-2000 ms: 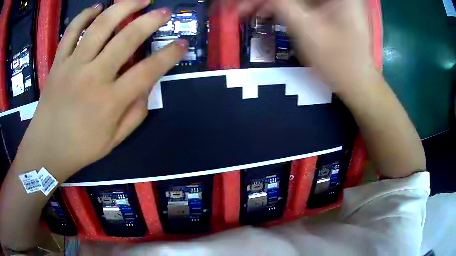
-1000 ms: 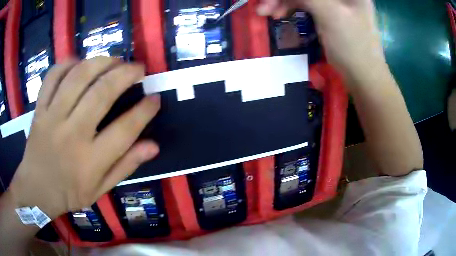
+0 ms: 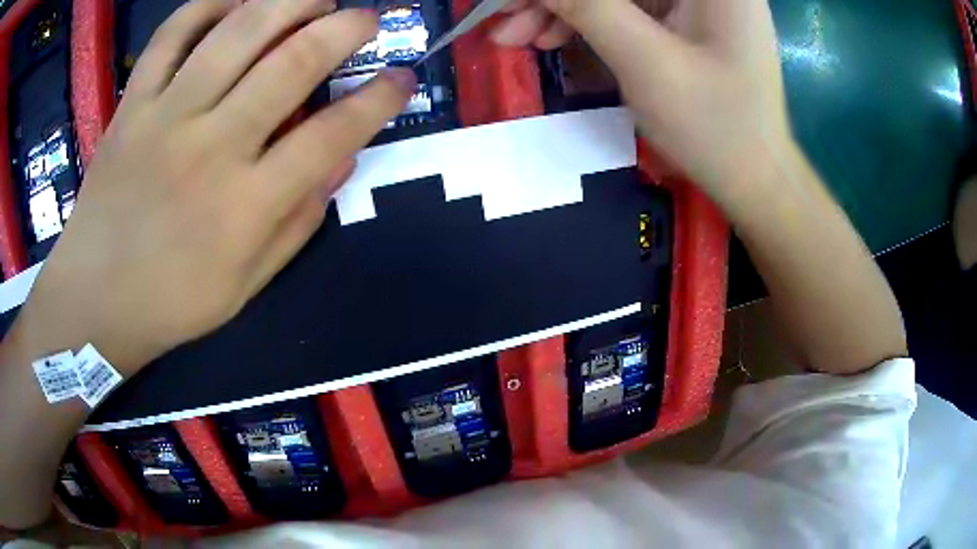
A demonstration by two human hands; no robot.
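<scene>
My right hand [image 3: 696, 97] holds silver tweezers [image 3: 463, 26], their tip at an open-backed mobile phone [image 3: 405, 32] at the top. My left hand [image 3: 204, 182] lies palm down with fingers spread, its fingertips on that same phone. Whether it holds anything small cannot be seen. Two small white labels [image 3: 75, 373] stick to my left wrist. A black adhesive sheet [image 3: 429, 268] with stepped white edge blocks lies across the phones, partly under my left hand. The red foam tray [image 3: 702, 290] holds the phones in slots.
Several phones lie in the near row, one at the right [image 3: 613, 386] and one beside it [image 3: 450, 429]. Another phone [image 3: 45, 182] is at the far left. A shiny green table [image 3: 873, 129] is on the right. Part of a person's skin shows at the right edge.
Since a second ago, my left hand has moved up onto the top phone, near the tweezers' tip. The white steps of the sheet stand further left in view.
</scene>
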